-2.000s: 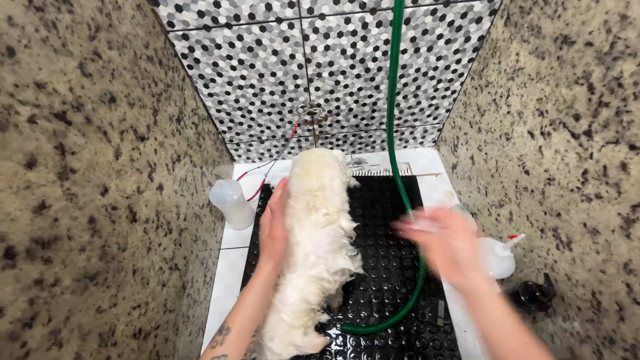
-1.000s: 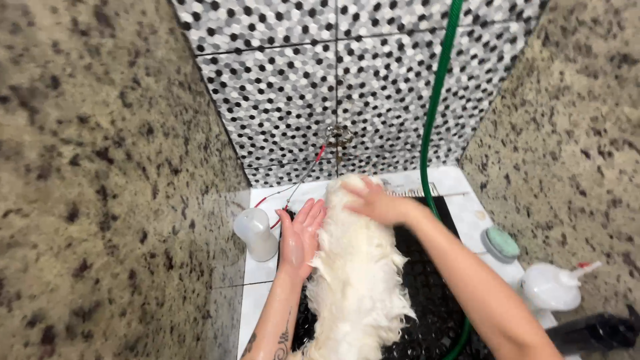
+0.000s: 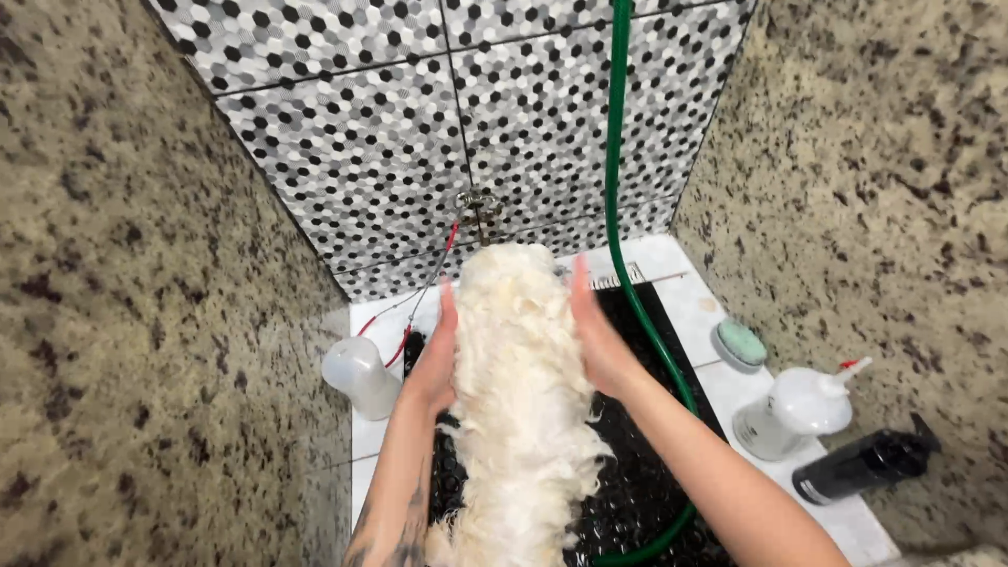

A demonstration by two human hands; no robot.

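Observation:
A wet, white-furred dog [image 3: 520,394] stands on a black rubber mat [image 3: 630,449], its back to me and its head toward the tiled wall. My left hand [image 3: 441,346] lies flat along the left side of its head and neck. Against the right side is my right hand [image 3: 594,339], slightly blurred, with the fingers pointing up. Neither hand is closed round anything. The dog's face and most of its legs are hidden.
A green hose [image 3: 616,157] hangs down the right side onto the mat. A translucent bottle [image 3: 362,378] stands left. At right are a green sponge [image 3: 740,342], a white pump bottle [image 3: 791,413] and a black pump bottle [image 3: 862,465]. A red-ended tether [image 3: 451,236] hangs from a metal fixture [image 3: 476,206]. Speckled stone walls flank both sides.
My right hand was away from the dog, then on top of its head, and is now at the right side of the head and neck. My left hand has turned from palm-up to lie against the fur.

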